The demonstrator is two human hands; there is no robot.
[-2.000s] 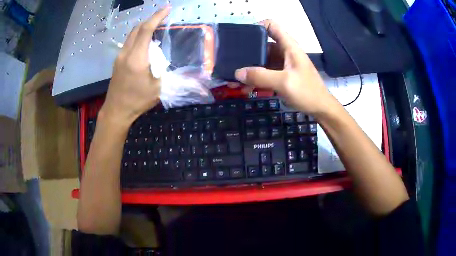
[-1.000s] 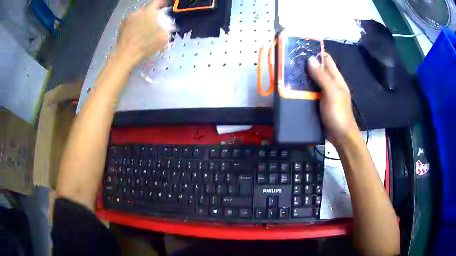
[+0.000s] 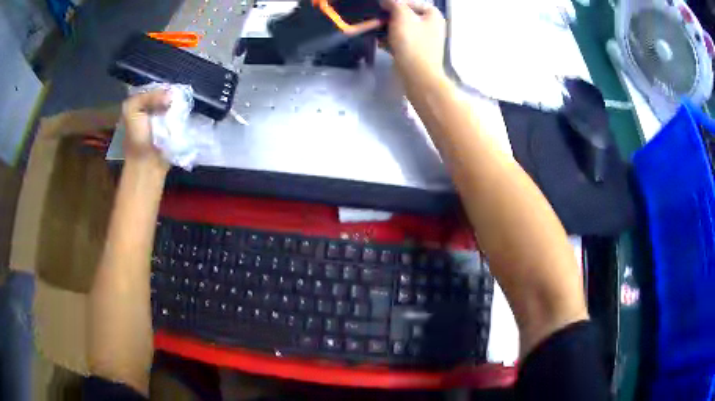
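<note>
My left hand (image 3: 146,121) holds a bunched clear poly bag (image 3: 182,131) at the front left of the perforated metal plate (image 3: 337,133). A black ribbed device (image 3: 174,70) lies just beyond that hand, ports on its right end, with an orange strap (image 3: 177,37) behind it. My right hand (image 3: 415,35) is at the far side of the plate and grips a blurred black device with orange edging (image 3: 349,23). Black pads (image 3: 263,52) lie under and beside it. The fingertips are partly hidden by the device.
A black keyboard (image 3: 298,290) sits in a red tray (image 3: 251,364) below the plate. An open carton (image 3: 47,196) stands at left. White sheets (image 3: 509,55), a mouse (image 3: 588,141) on a black mat (image 3: 549,184), a small fan (image 3: 666,51) and a blue bin (image 3: 682,235) are at right.
My right hand has moved from the plate's right side to its far side with a device. My left hand has come nearer with the bag. A ribbed black device now shows at left.
</note>
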